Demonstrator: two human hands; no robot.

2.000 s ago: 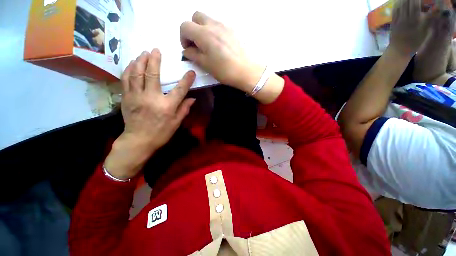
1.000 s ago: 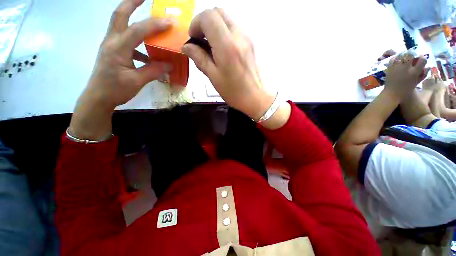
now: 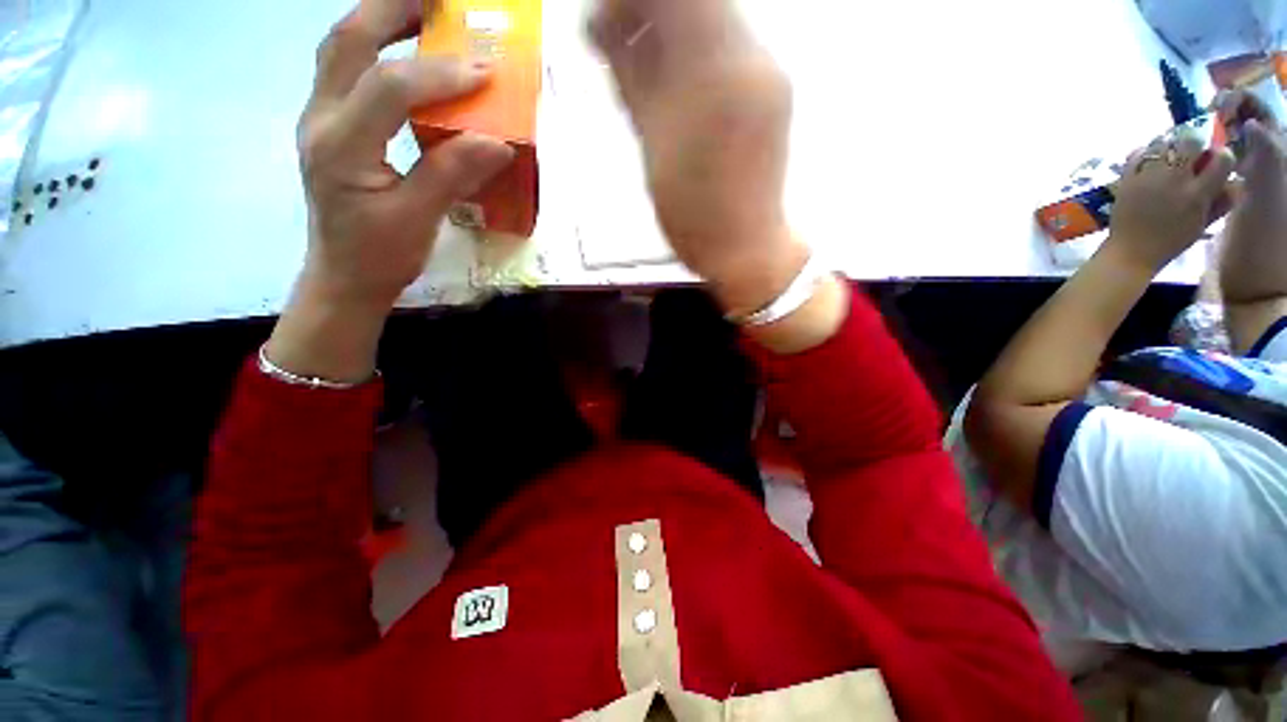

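An orange retail box (image 3: 487,99) stands near the front edge of the white table, left of centre. My left hand (image 3: 381,155) grips it from the left, with fingers and thumb on its orange faces. My right hand (image 3: 713,141) is raised to the right of the box, apart from it, and is blurred; its fingertips are near the top rim, and whether they hold something cannot be told. A flat white sheet (image 3: 621,247) lies at the table edge below my right hand, hard to see against the white top.
A yellowish crusty patch (image 3: 497,265) is on the front table edge below the box. Small dark dots (image 3: 59,191) and clear plastic (image 3: 31,64) are at far left. At right a person's hands (image 3: 1164,176) hold an orange and dark box (image 3: 1078,212).
My right hand has moved away from the box, up and to the right. My left hand stays on the box. Two seconds ago, both hands were on the white sheet and the box stood further left.
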